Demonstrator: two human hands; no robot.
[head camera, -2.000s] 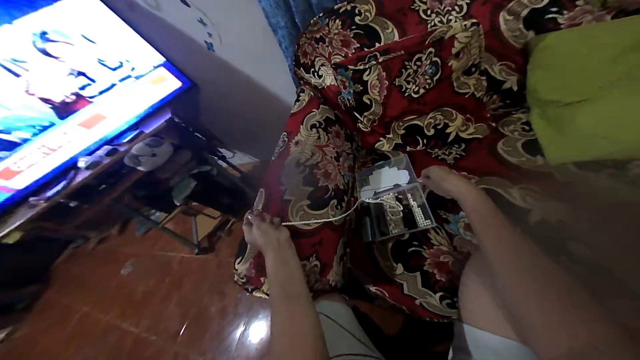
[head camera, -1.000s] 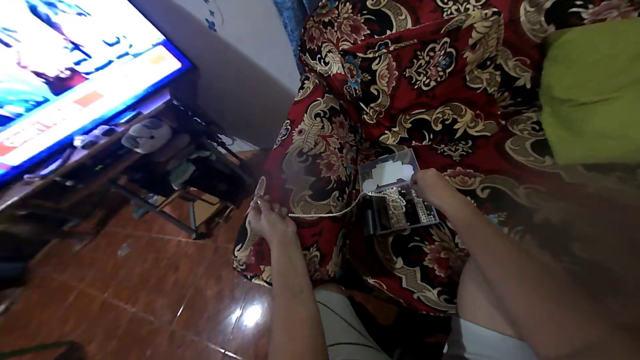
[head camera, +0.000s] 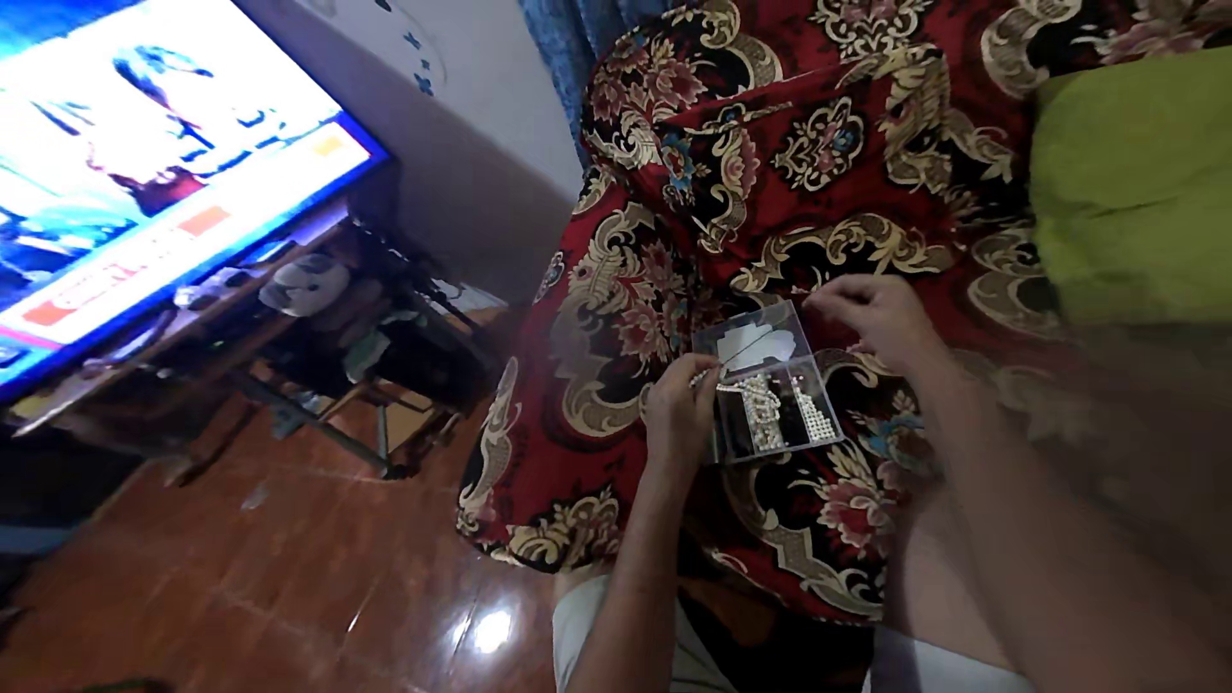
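A clear plastic compartment box (head camera: 826, 375) lies with its lid raised on the floral sofa cover. White beads (head camera: 818, 421) fill part of its right section, and strung pearl-like beads (head camera: 762, 409) lie in the middle. A white card (head camera: 756, 348) shows against the lid. At the box's left edge my left hand (head camera: 683, 399) pinches a beaded strand (head camera: 703, 375). My right hand (head camera: 871, 313), fingertips together, is just right of the lid; a thin thread runs from the left fingers toward it. What the right fingertips hold is too small to tell.
A floral red sofa cover (head camera: 616, 318) spreads around the box. The green cushion (head camera: 1136, 192) is at the right. At the left a lit television (head camera: 183, 164) stands on a wooden stand (head camera: 192, 327), with a stool (head camera: 375, 414) beneath and tiled floor (head camera: 289, 558) below.
My left hand has moved right, from beyond the sofa's left edge to the box. The strand that stretched between it and the box no longer spans that gap. My right hand has lifted slightly off the box's edge.
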